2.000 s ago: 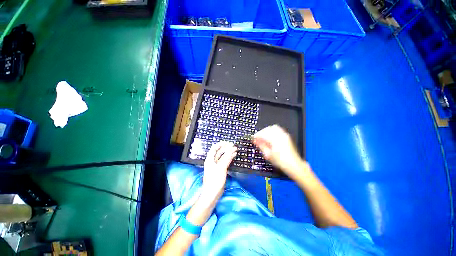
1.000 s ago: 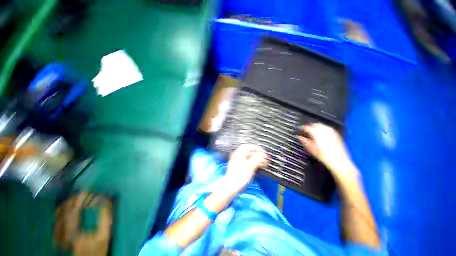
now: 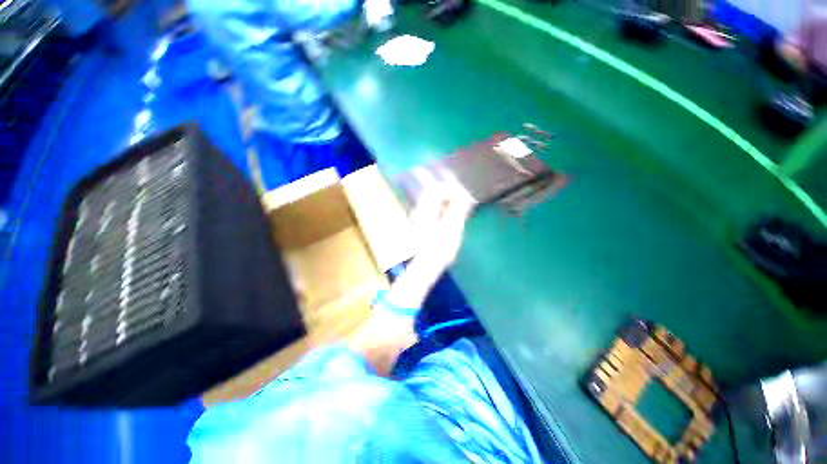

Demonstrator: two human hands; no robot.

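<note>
My left hand [image 3: 442,217], blurred, is over the bench edge at the near end of a flat grey-brown case [image 3: 490,170] with a white label. Its fingers are too washed out to tell whether they hold it. A light blue strap is on the wrist. My right hand is out of the picture. A deep black tray or stack of trays [image 3: 240,281] with rows of shiny parts stands at the left.
An open cardboard box [image 3: 317,258] is between the black trays and the green bench [image 3: 535,272]. A brown fixture [image 3: 626,362] with a centre opening lies at lower right, beside a silvery device [image 3: 784,412]. A person in blue [image 3: 281,72] is ahead. White cloth [image 3: 405,50] lies farther along.
The view has swung left. The two-compartment tray and my right hand have left the picture. My left hand has moved from that tray to the bench edge by the flat case.
</note>
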